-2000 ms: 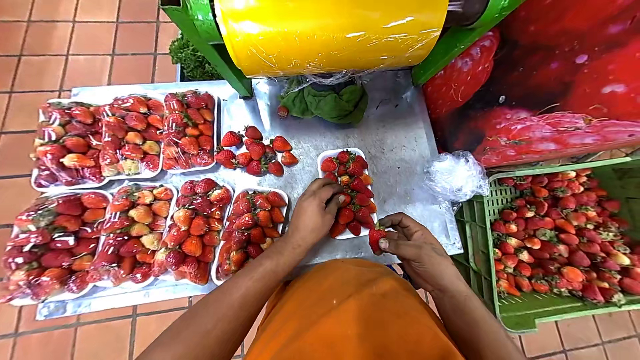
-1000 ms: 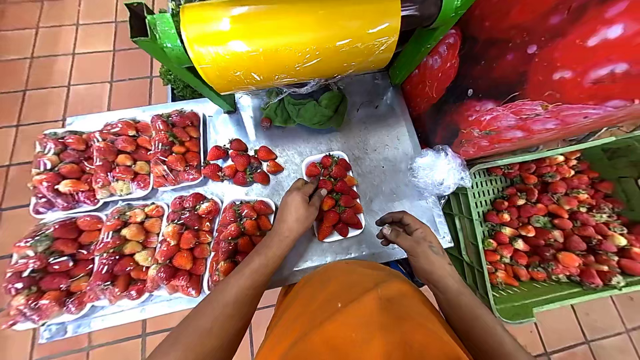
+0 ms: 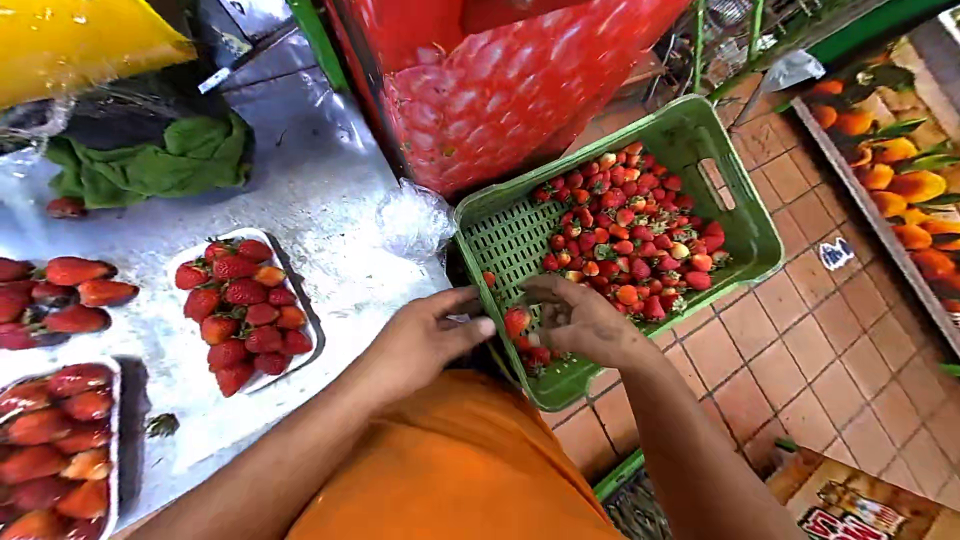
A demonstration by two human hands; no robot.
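A green plastic crate (image 3: 752, 196) holds many strawberries (image 3: 615, 232), heaped mostly toward its far right. My right hand (image 3: 581, 319) is inside the crate's near left part, fingers curled beside a strawberry (image 3: 517, 321); whether it grips that one is unclear. At the crate's left rim is my left hand (image 3: 431, 334), its thumb and fingers apart with nothing seen between them. On the metal table (image 3: 337, 285), a white tray (image 3: 178, 259) filled with unwrapped strawberries stands left of my left hand. Loose strawberries (image 3: 75, 319) lie farther left, above a film-wrapped tray of strawberries (image 3: 56, 450).
Crumpled clear film (image 3: 414, 221) sits at the table's right edge by the crate. A green cloth (image 3: 161, 161) lies below the yellow roller (image 3: 82, 45). Behind the crate stands a red fruit-printed panel (image 3: 510, 90). A fruit-printed board (image 3: 900, 180) is at the far right.
The view has swung right toward the crate. My left hand has left the white tray and is now at the crate's rim. My right hand has moved from over the table's edge into the crate.
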